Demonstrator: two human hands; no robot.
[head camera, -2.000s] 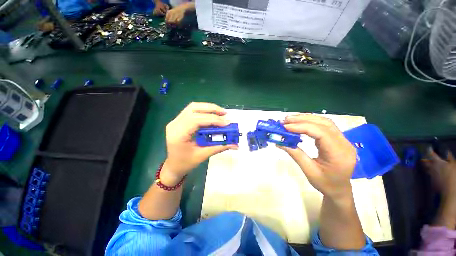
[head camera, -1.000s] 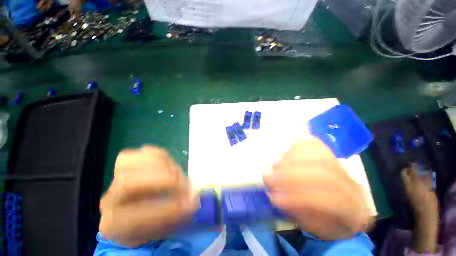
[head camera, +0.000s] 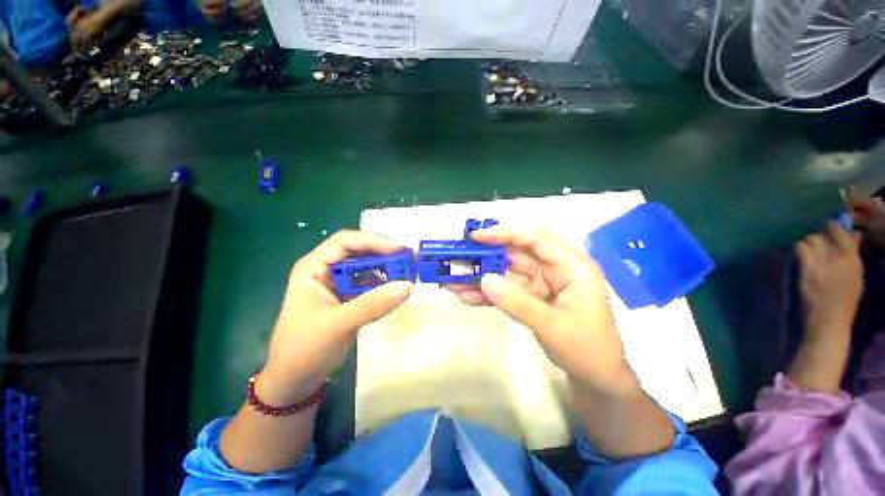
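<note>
My left hand holds a blue unit between thumb and fingers, its small screen dark with a reddish patch. My right hand holds another blue unit, its small screen lit white. The two units are side by side, ends nearly touching, above the white board. Part of a further blue unit shows on the board just behind the right-hand unit; my hands and the units may hide more.
A blue bin with small white bits lies at the board's right. A black divided tray with blue units is at left. Single blue units stand beyond it. A neighbour's hand is at right, a white fan at upper right.
My hands and both units have come up from near my body to over the board, past a blurred moment. The neighbour's hand has moved up. The whole view has shifted since the oldest frame.
</note>
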